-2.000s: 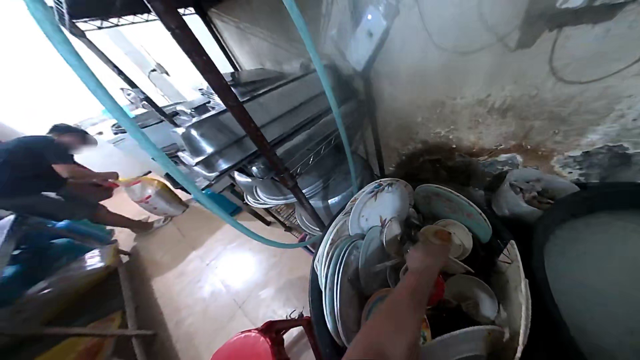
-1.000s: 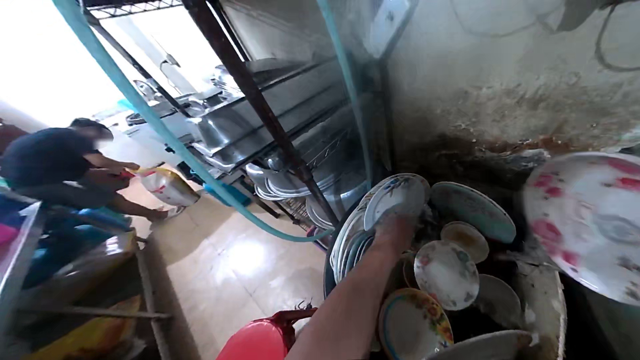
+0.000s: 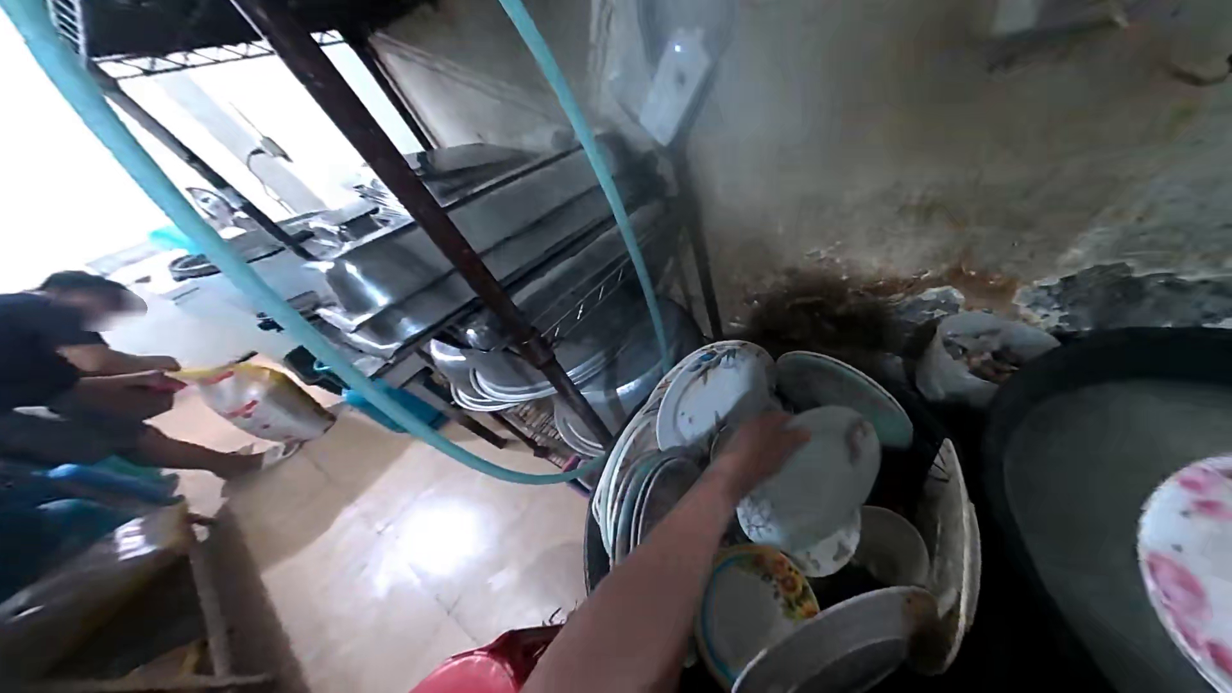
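My left hand (image 3: 770,448) reaches in from the bottom and grips the left edge of a white oval plate (image 3: 823,481), tilted above other dishes in a dark round tub. Stacked plates (image 3: 630,500) stand on edge along the tub's left side, with a patterned white plate (image 3: 712,390) behind my hand. A pale green-edged plate (image 3: 847,390) leans at the back. Nearer are a plate with a floral rim (image 3: 756,611), a bowl (image 3: 890,544) and a metal-looking dish (image 3: 837,645). At the right edge is part of a pink-flowered plate (image 3: 1193,568). My right hand is out of view.
A large black tub of cloudy water (image 3: 1126,481) stands right. A white bag of scraps (image 3: 987,351) sits by the stained wall. A light blue hose (image 3: 260,308) crosses before a metal rack (image 3: 462,260). At left, a person (image 3: 67,375) handles a sack (image 3: 265,399).
My left hand has moved right from the upright plates at the tub's back left, and an oval plate is now in its grip. The pink-flowered plate has shifted right and down, partly out of view.
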